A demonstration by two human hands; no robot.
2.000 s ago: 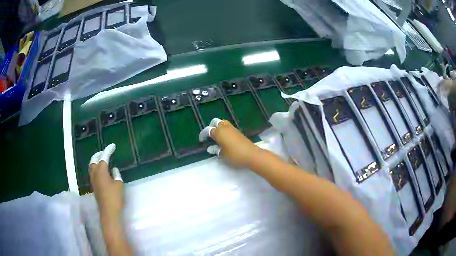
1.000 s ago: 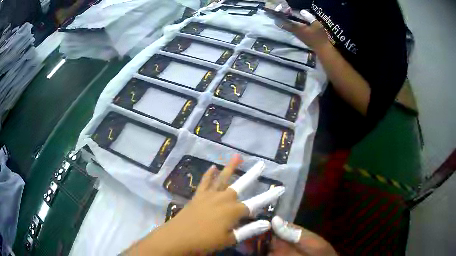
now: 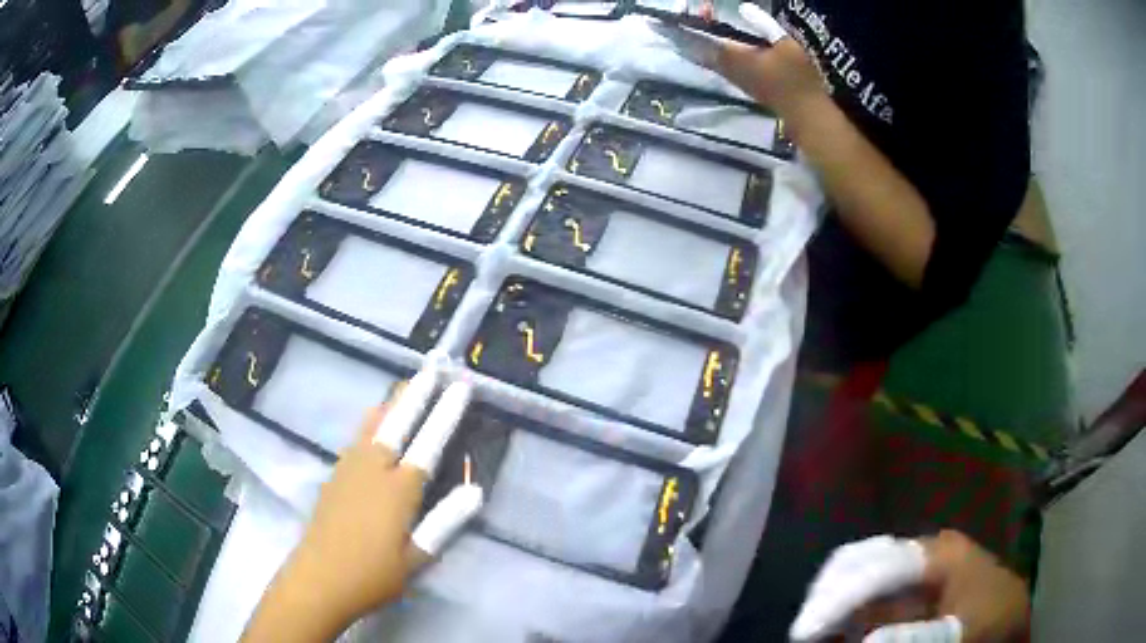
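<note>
Black phone middle frames with yellow marks lie in two columns on a white tissue-lined tray (image 3: 754, 465). My left hand (image 3: 358, 521), with white finger cots, is over the tray's near left part. Its fingers and thumb are apart at the left end of the nearest middle frame (image 3: 666, 534) of the right column and partly cover it. That frame lies flat. My right hand (image 3: 930, 590) is at the lower right, off the tray, blurred and cut off by the bottom edge. Its cotted fingers are bent; no object shows in it.
Another person in a dark shirt (image 3: 930, 138) stands beyond the tray's right side, with a cotted hand (image 3: 779, 75) at its far end. A pile of white liners (image 3: 214, 107) is at the far left. More frames (image 3: 120, 534) lie on the green mat (image 3: 151, 251) at left.
The view has turned from the mat to the tray. In the last second my left hand has moved left and uncovered most of the nearest frame. My right hand has moved right, away from the tray.
</note>
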